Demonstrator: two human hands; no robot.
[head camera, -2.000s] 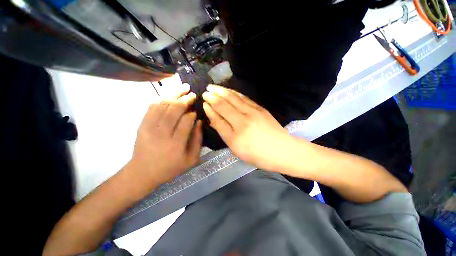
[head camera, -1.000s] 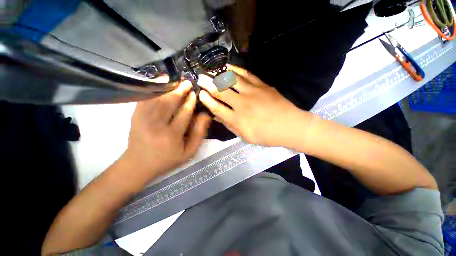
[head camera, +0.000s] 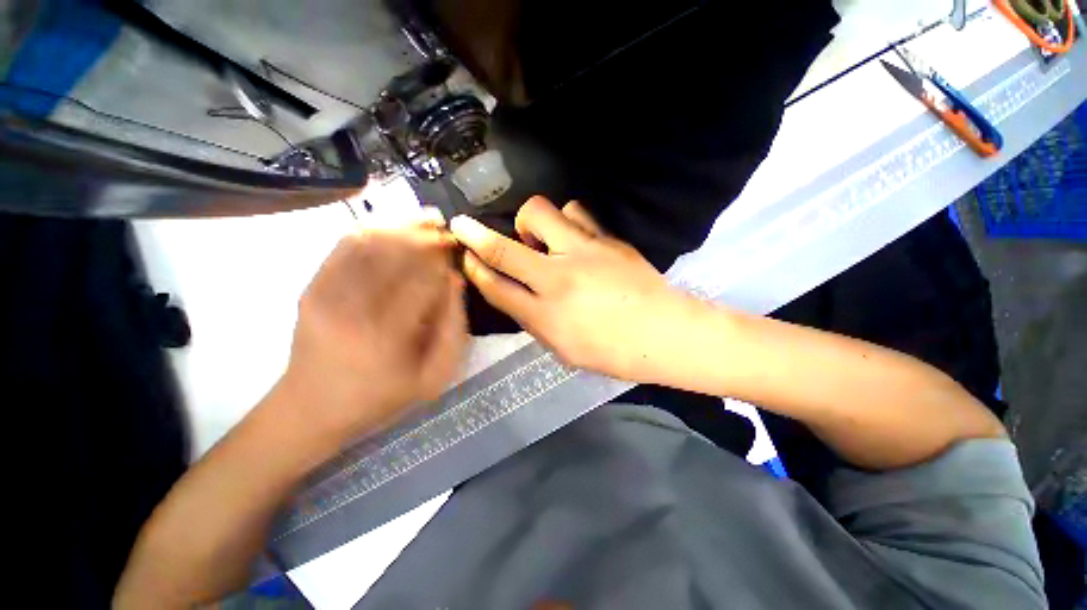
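Observation:
The black garment piece lies under and behind my right hand and spreads to the upper right. My left hand is blurred, with its fingers curled near the needle area at the cloth's edge. My right hand rests on the cloth with thumb and fingertips bunched, its foremost fingertip close to my left fingers. The sewing machine head is above my left hand. The dark coiled dial and the whitish knob are just above my fingertips. The needle and the cloth edge between my fingers cannot be made out.
The long ruler runs along the near table edge. Thread snips lie at the right, with orange and olive loops beyond. Black cloth is heaped at left and hangs below the table at right. A blue basket is at far right.
My left fingers have curled in and my hand is blurred. My right hand has drawn back from behind the whitish knob, its fingers now more bent. The whole view has shifted slightly.

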